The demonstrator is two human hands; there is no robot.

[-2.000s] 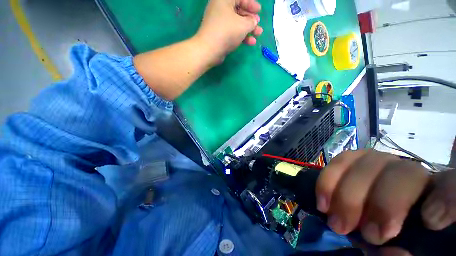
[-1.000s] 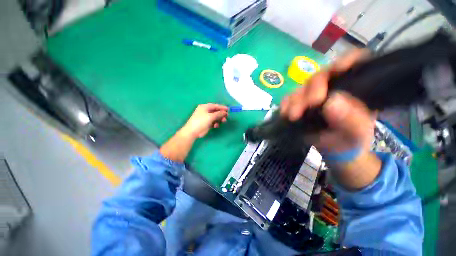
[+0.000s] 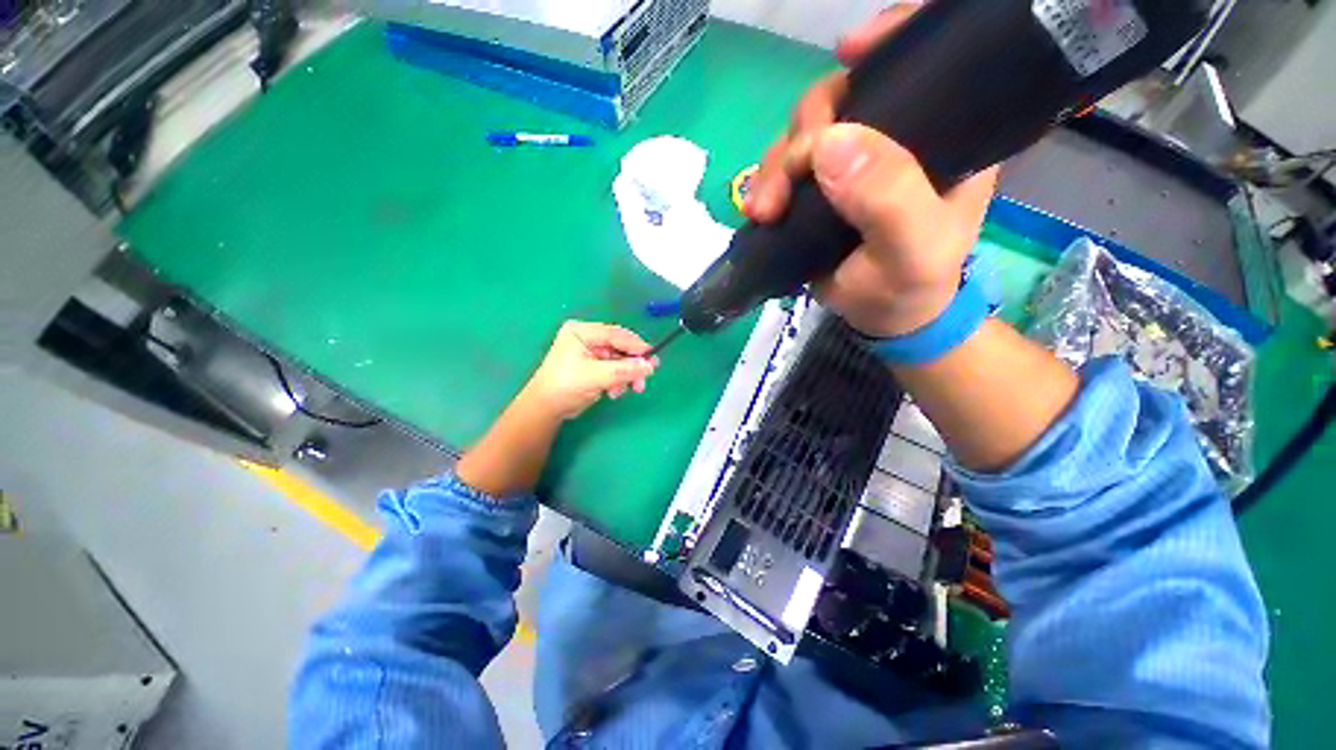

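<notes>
My right hand (image 3: 894, 220) grips the thick black electric screwdriver (image 3: 938, 125), which points down and left over the mat. My left hand (image 3: 589, 369) has its fingertips pinched together at the end of the thin bit (image 3: 668, 343); whether a screw is between them is too small to tell. Below the screwdriver lies the black vented panel (image 3: 799, 454) with a wire handle at its near end. Beside it are white-silver blocks (image 3: 897, 498), dark round capacitors (image 3: 879, 608) and orange copper windings (image 3: 970, 564), partly hidden by my right sleeve.
A clear bag of small parts (image 3: 1158, 330) lies right, beside a dark tray with a blue side (image 3: 1143, 191). A crumpled white wipe (image 3: 667, 205), a yellow ring (image 3: 743, 188) partly behind my hand, and a marker (image 3: 539, 139) lie on the green mat (image 3: 366, 220). Stacked metal boxes (image 3: 528, 52) stand behind.
The view has shifted. The screwdriver, earlier held low over the chassis end, is now raised beside the panel, with its bit at my left fingertips. My left hand has closed in on the bit.
</notes>
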